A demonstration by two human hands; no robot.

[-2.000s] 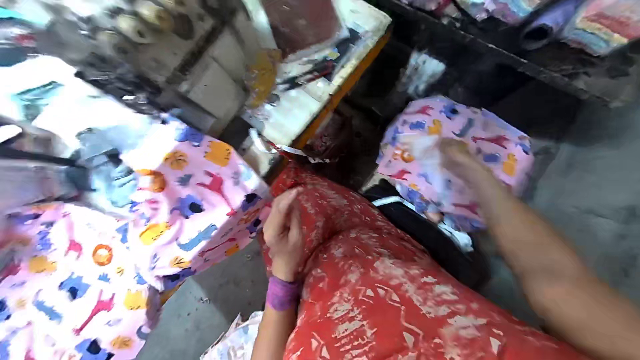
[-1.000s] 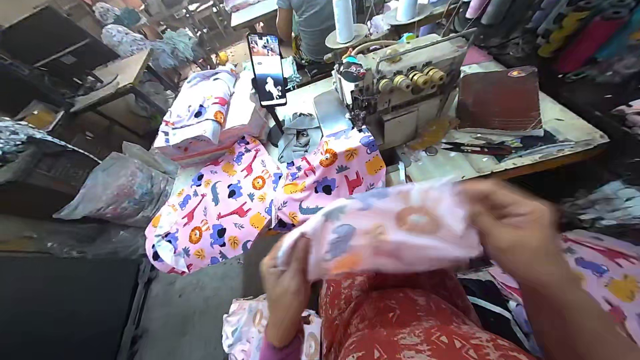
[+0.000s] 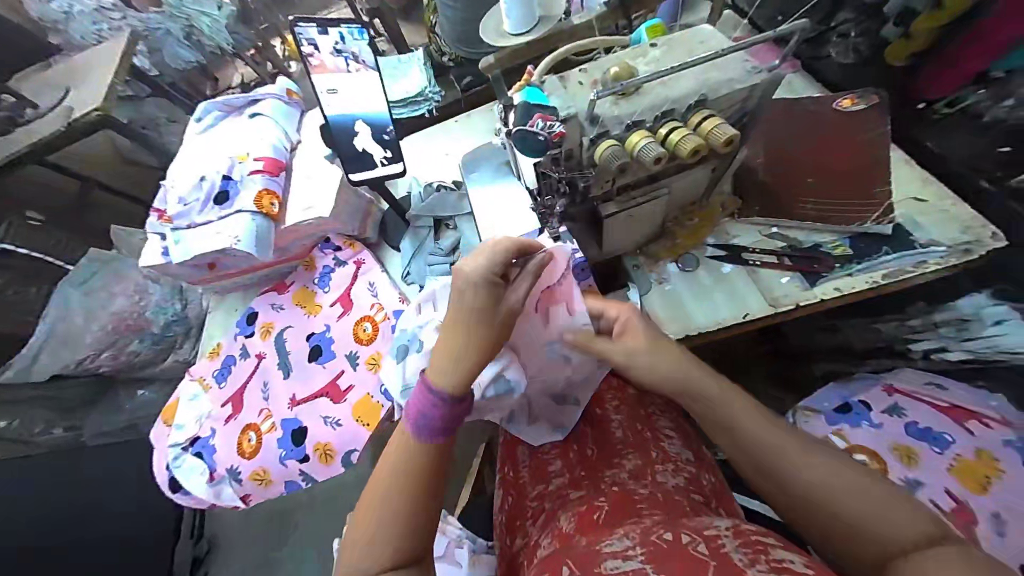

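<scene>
A piece of pink animal-print fabric (image 3: pixel 552 360), its paler side showing, hangs between my hands in front of the overlock sewing machine (image 3: pixel 656 152). My left hand (image 3: pixel 500 292) pinches its upper edge between thumb and fingers, close to the needle area. On the fabric's right edge, my right hand (image 3: pixel 628 336) has its fingers and thumb closed. Whether the fabric's top reaches under the presser foot is hidden. More printed fabric (image 3: pixel 296 376) drapes over the table's front edge at the left. A purple band circles my left wrist.
Folded fabric stacks (image 3: pixel 232 184) and a lit phone on a stand (image 3: pixel 352 104) are behind at left. Thread snips (image 3: pixel 768 256) and a dark red board (image 3: pixel 816 160) lie on the table (image 3: pixel 720 308) at right. Another printed piece (image 3: pixel 928 448) lies low at right.
Both hands have come together at the machine with the fabric, which was stretched between them in front of the table. Earlier my right hand was over the printed pieces at the right.
</scene>
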